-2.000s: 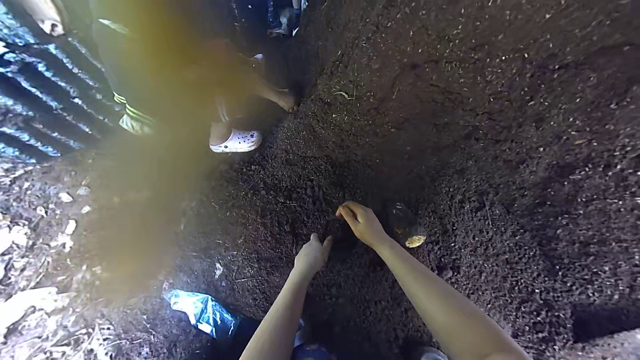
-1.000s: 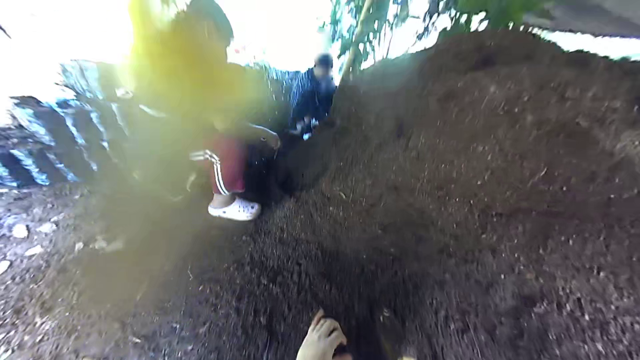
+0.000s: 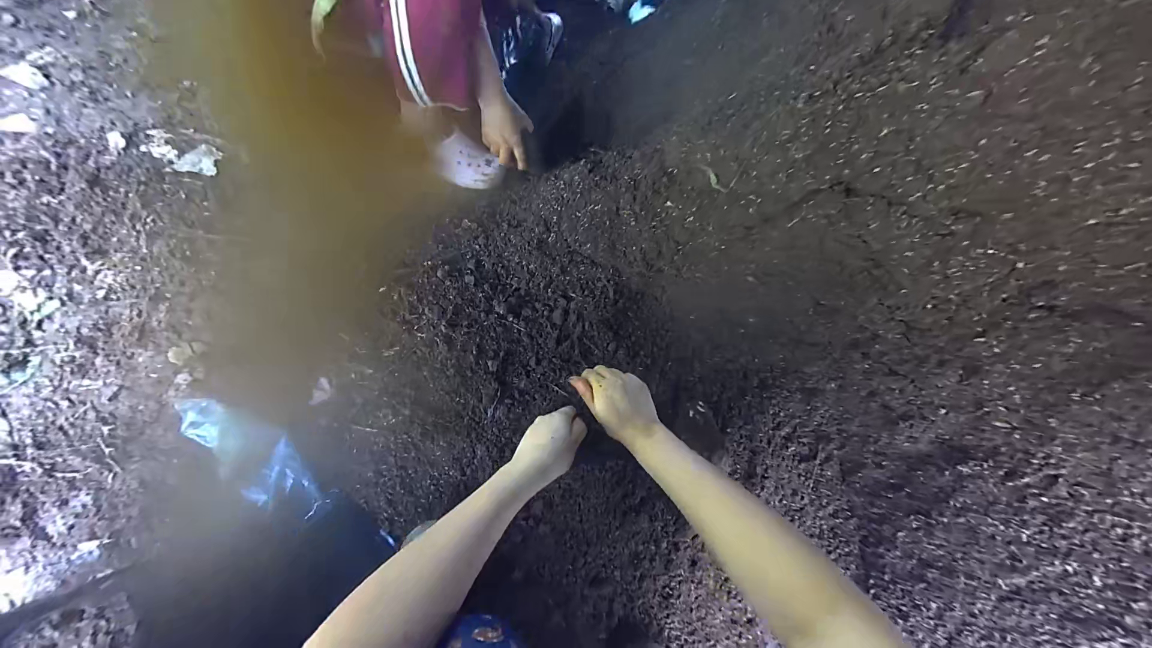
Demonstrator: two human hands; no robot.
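Observation:
My left hand (image 3: 549, 443) is curled just above dark, crumbly soil (image 3: 540, 315), near the middle of the view. Close beside it on the right, my right hand (image 3: 616, 399) is bent with its thumb and fingers drawn together. A thin light strand, perhaps a root or straw, shows by the right fingertips. Whether either hand grips something is hidden by the curled fingers. Just right of my right wrist, a dim, clear-looking object (image 3: 700, 418) lies on the soil, too dark to name.
Another person's hand (image 3: 506, 130) reaches to the soil at the top, beside a white clog (image 3: 470, 162). A shiny plastic bag (image 3: 283, 472) lies at lower left. Sloping soil (image 3: 945, 270) rises at right. A yellow-brown blur covers part of the left side.
The view has swung down from the heap and background to the ground. Both my hands now show in full. The other person's hand now reaches down beside the clog.

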